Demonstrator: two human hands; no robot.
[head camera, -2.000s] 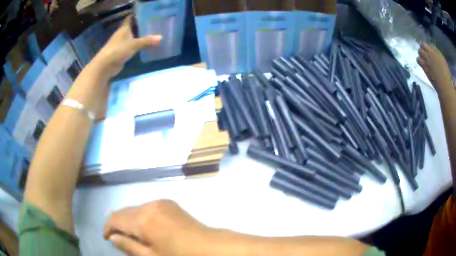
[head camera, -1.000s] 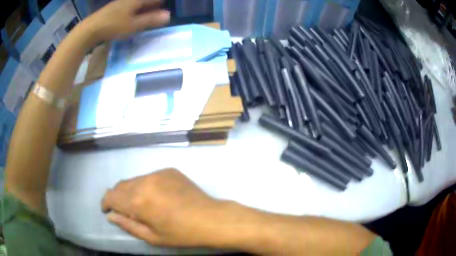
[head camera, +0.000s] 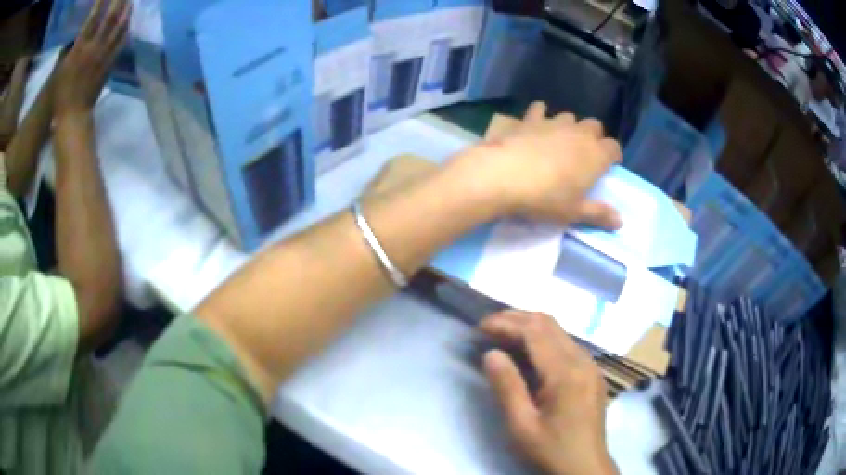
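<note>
A low stack of flat blue-white cartons (head camera: 519, 267) lies in front of me, with a printed dark cylinder on top and brown flap ends at its right. My left hand (head camera: 547, 172) is over the back part of the top carton with its fingers spread; whether it touches the carton is unclear. My right hand (head camera: 557, 394) is at the stack's near edge, thumb and fingers apart, holding nothing that I can see. Its fingertips are close to the edge; contact is unclear.
Erected blue cartons (head camera: 264, 121) stand at the back left, others (head camera: 756, 241) with raised brown lids at right. Dark tubes (head camera: 742, 385) lie in a pile at lower right. A co-worker's arm (head camera: 85, 204) is at left. White-covered table (head camera: 362, 390) at the front.
The view has swung left, bringing the co-worker and left-hand cartons in. My left hand is now over the stack's top, and my right hand has come from the bare table to the stack's near edge.
</note>
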